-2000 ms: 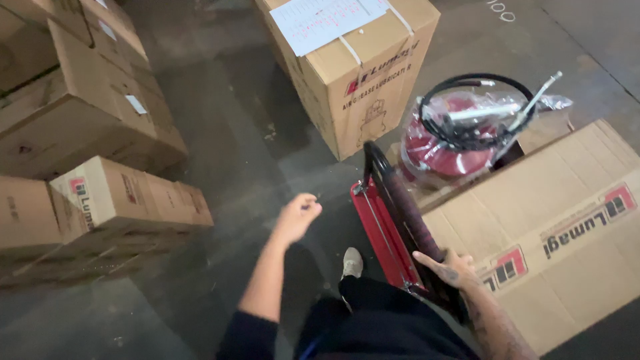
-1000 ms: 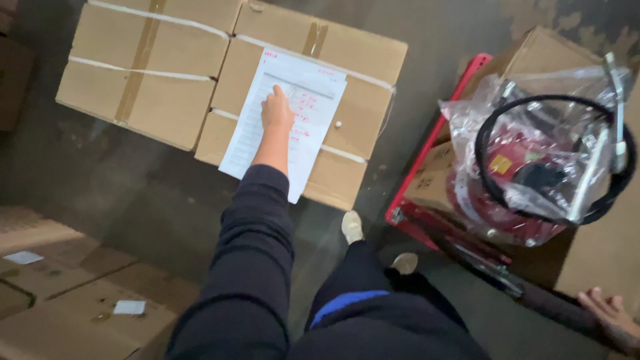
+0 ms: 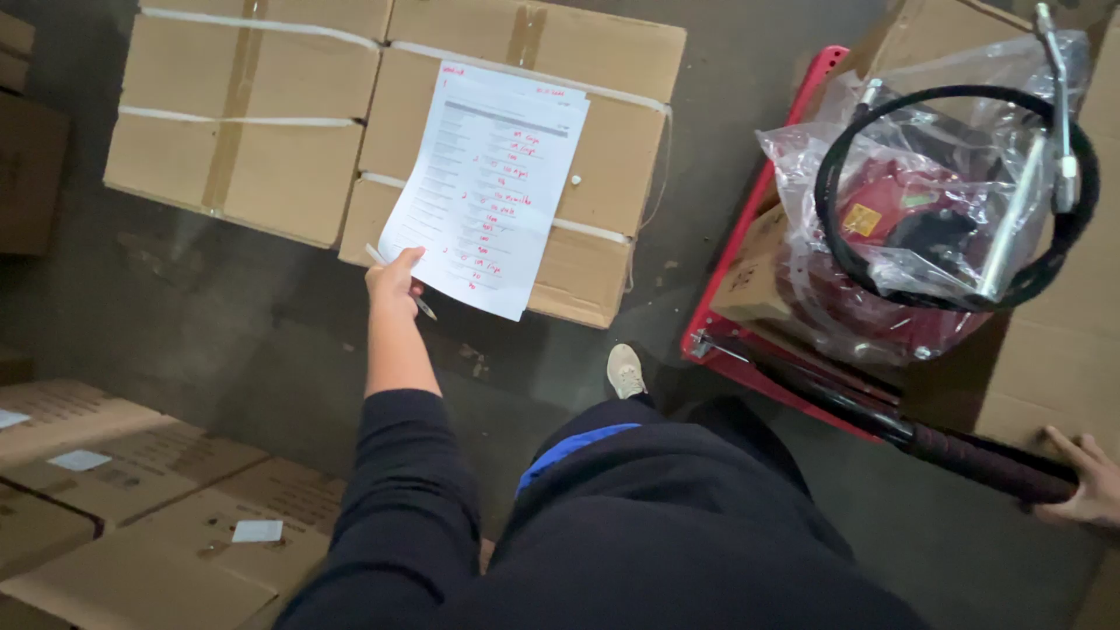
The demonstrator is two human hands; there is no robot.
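My left hand (image 3: 395,278) grips the lower left corner of printed sheets (image 3: 494,188) marked in red handwriting, and a pen (image 3: 425,307) sticks out below the fingers. The sheets lie on a strapped cardboard box (image 3: 604,149). At the right edge my right hand (image 3: 1085,481) is at the padded end of a black cart handle (image 3: 980,459); its fingers are spread and partly out of frame. On the red cart (image 3: 744,254), a red metal device (image 3: 910,210) in clear plastic lies under a coiled black hose (image 3: 827,188) with metal fittings.
Another strapped box (image 3: 289,79) adjoins the first on its left. Several cartons with white labels (image 3: 166,490) fill the lower left. A large carton (image 3: 1050,350) lies on the cart. Concrete floor (image 3: 490,376) shows between boxes and cart, with my shoe (image 3: 626,371) on it.
My left hand was over the middle of the sheets a second ago; now it is at their lower left corner. The view has swung toward the strapped boxes since two seconds ago.
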